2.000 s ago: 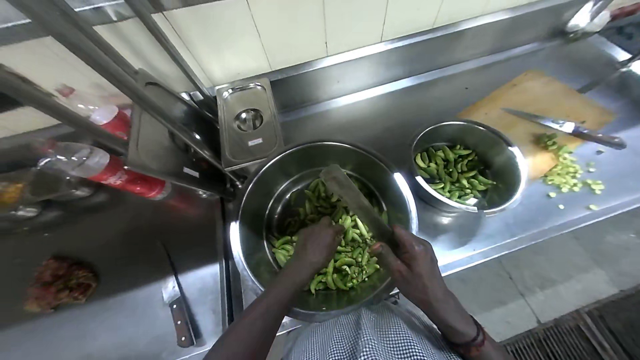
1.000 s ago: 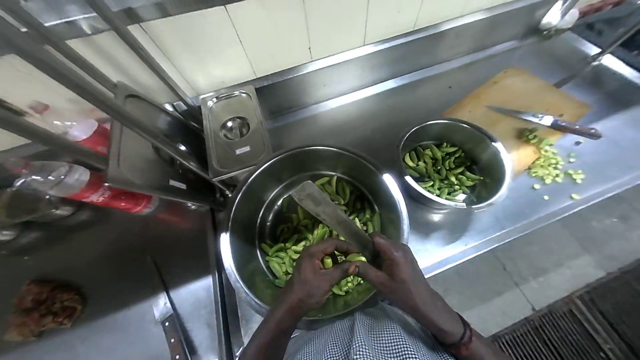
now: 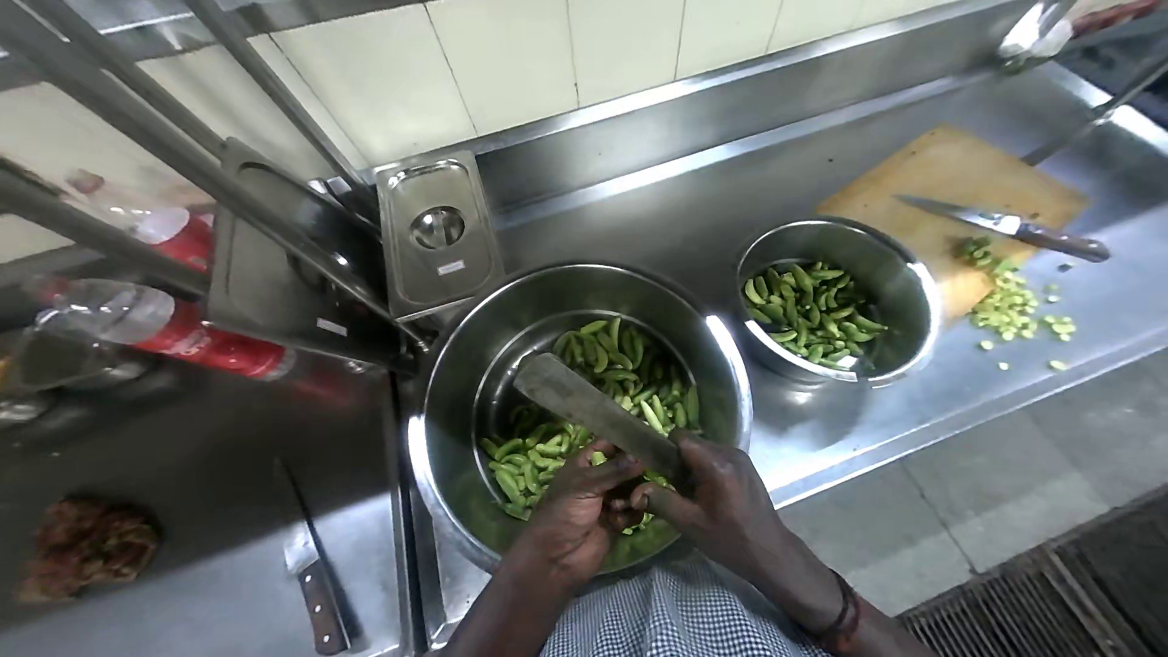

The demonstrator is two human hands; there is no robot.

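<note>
My right hand [image 3: 721, 493] grips a wide-bladed knife [image 3: 593, 406], its worn grey blade pointing up and left over a large steel pot [image 3: 730, 365]. Close beside it, over the pot's near side, my left hand [image 3: 579, 511] has its fingers curled around a small piece of green vegetable, mostly hidden. Slender green pods [image 3: 538, 456], some looking cut, lie in the pot below both hands. More green pods [image 3: 808, 310] fill part of a smaller steel pot [image 3: 922, 292] to the right.
A wooden cutting board [image 3: 958, 173] bears a knife [image 3: 1004, 224], beside chopped green pieces [image 3: 1008, 306]. At left are a lidded steel container [image 3: 438, 265], a plastic bottle [image 3: 173, 324], slanting metal bars [image 3: 196, 173], another knife [image 3: 315, 579] and a reddish-brown clump [image 3: 91, 547].
My left hand was down among the pods two seconds ago; it has since come up beside my right hand. The wide blade stays over the pot.
</note>
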